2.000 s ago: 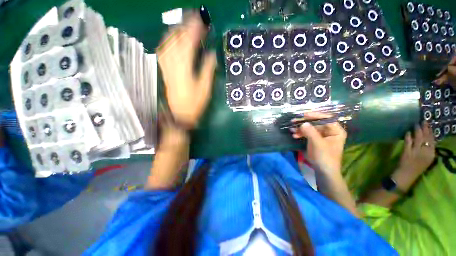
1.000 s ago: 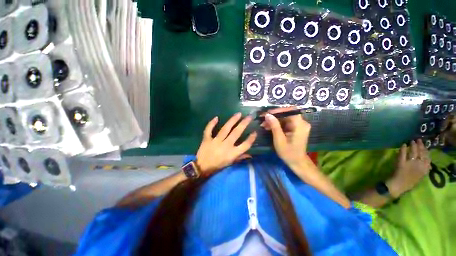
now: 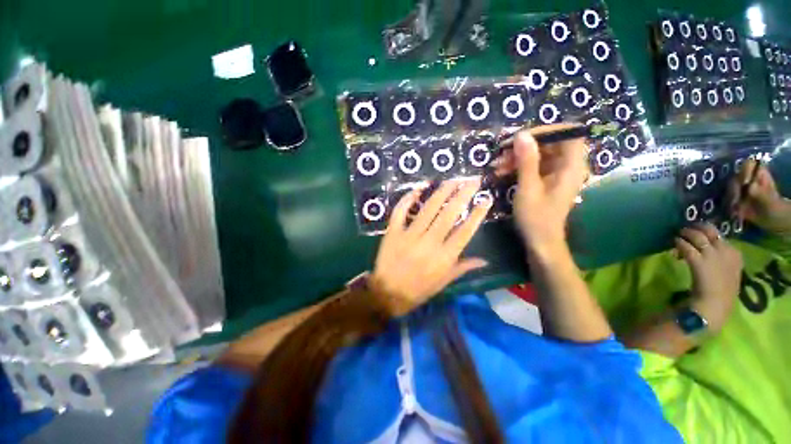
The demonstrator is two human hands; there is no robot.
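Note:
A clear tray [image 3: 406, 137] of black parts with white rings lies in front of me. My right hand [image 3: 548, 186] holds a slim black pen-like tool, likely tweezers [image 3: 565, 135], over the tray's right part; its tip is near a ring in the middle row. My left hand [image 3: 431, 247] lies palm down with fingers spread over the tray's near row, hiding some parts. Whether it presses on the tray I cannot tell.
Leaning white blister trays [image 3: 160, 217] stand at left. Several glossy black housings [image 3: 284, 124] and a white paper [image 3: 232, 62] lie left of the tray. More ringed trays [image 3: 701, 65] are at right. A neighbour in yellow-green [image 3: 720, 347] works at right. A crumpled clear bag [image 3: 403, 39] lies beyond.
Both hands have moved from the near bench edge up onto the tray, the right still with the tool. The camera view has shifted, so more black housings and the white paper show.

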